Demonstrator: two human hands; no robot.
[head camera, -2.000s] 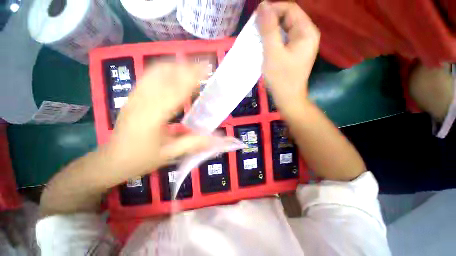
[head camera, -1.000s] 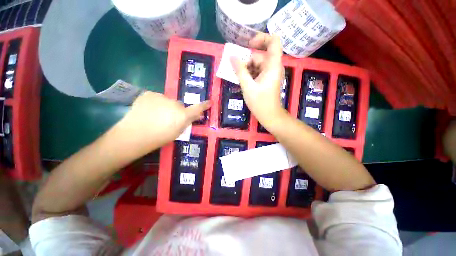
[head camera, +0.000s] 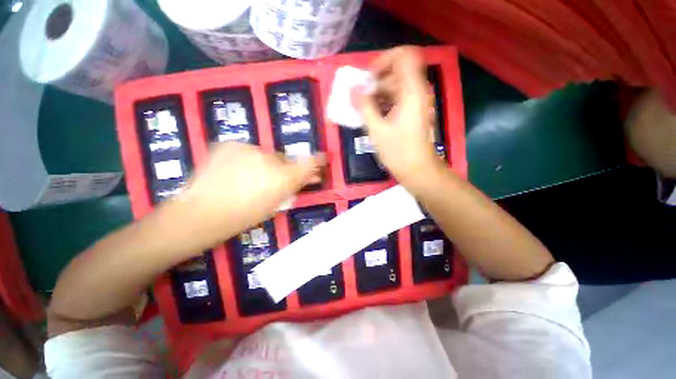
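A red foam tray (head camera: 333, 194) holds black phones (head camera: 164, 148) with small white labels in two rows. My left hand (head camera: 241, 178) is blurred, its fingertips at the lower part of the third upper-row phone (head camera: 293, 118); a small white bit shows under them, and whether it grips anything is unclear. My right hand (head camera: 400, 118), also blurred, pinches a white label strip (head camera: 347, 96) above the fourth and fifth upper-row phones. A long blank-looking white length of strip (head camera: 341, 240) shows below my right wrist, lying across the lower-row phones.
White label rolls (head camera: 93, 48) stand beyond the tray on the green bench (head camera: 519, 148). A wide pale backing ribbon (head camera: 22, 141) curls at the left. Red foam trays (head camera: 548, 44) are stacked at the upper right. Another person's arm (head camera: 652, 126) shows at the right edge.
Since one second ago, the tray appears further left in view. My left hand has moved from the first to the third upper-row phone. My right hand has shifted right along the tray with the strip.
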